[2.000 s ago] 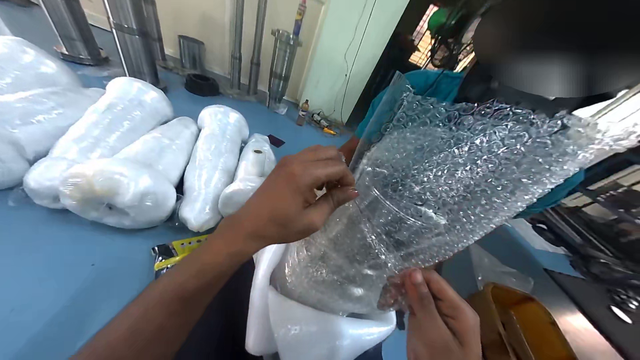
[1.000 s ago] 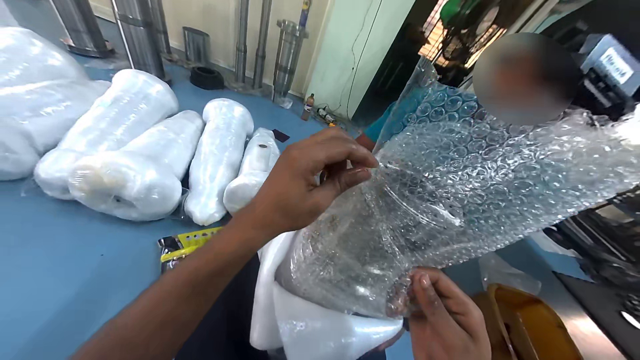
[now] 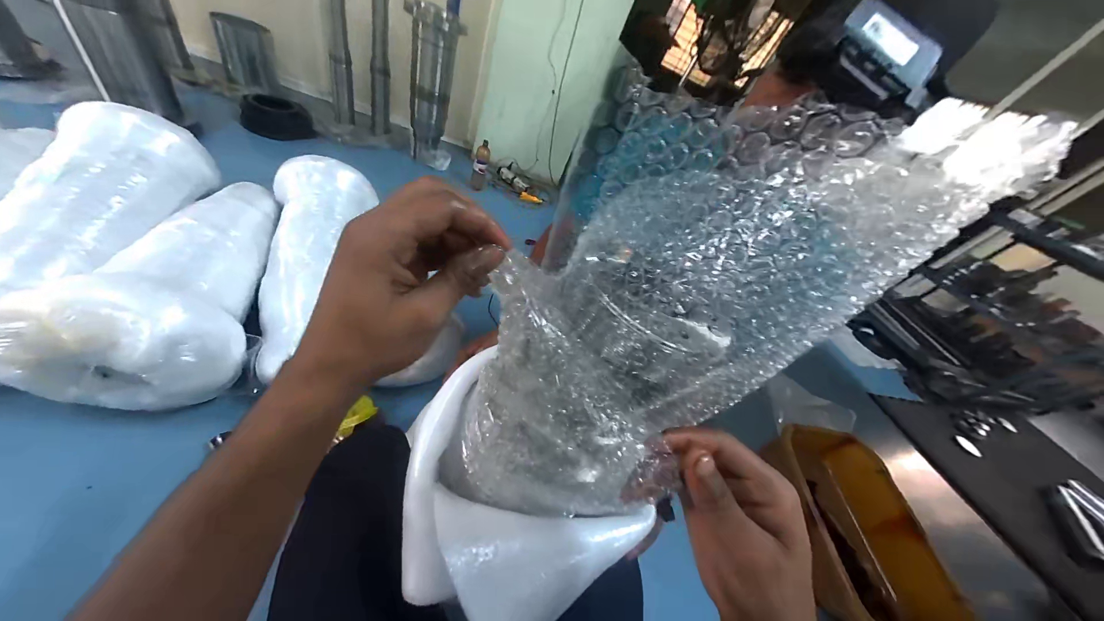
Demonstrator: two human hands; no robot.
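Clear bubble wrap (image 3: 707,241) covers a rounded item in front of me, whose lower part sits inside white foam sheeting (image 3: 535,552). My left hand (image 3: 405,276) pinches an edge of the bubble wrap between thumb and fingers, at the item's upper left. Low on the right side, my right hand (image 3: 742,509) grips another part of the same wrap, close to the foam's rim. A curved edge shows faintly through the plastic; what the item is, I cannot tell. My dark-clothed legs lie beneath the foam.
Several white wrapped bundles (image 3: 172,328) lie on the blue floor at left. Metal cylinders (image 3: 431,86) and a small bottle (image 3: 480,166) stand behind them. A yellow-brown bin (image 3: 897,517) is at right beside a metal surface. Another person is behind the bubble wrap.
My left hand has moved a little up and right with the pinched wrap edge. My right hand stays low on the wrap. The person behind has shifted.
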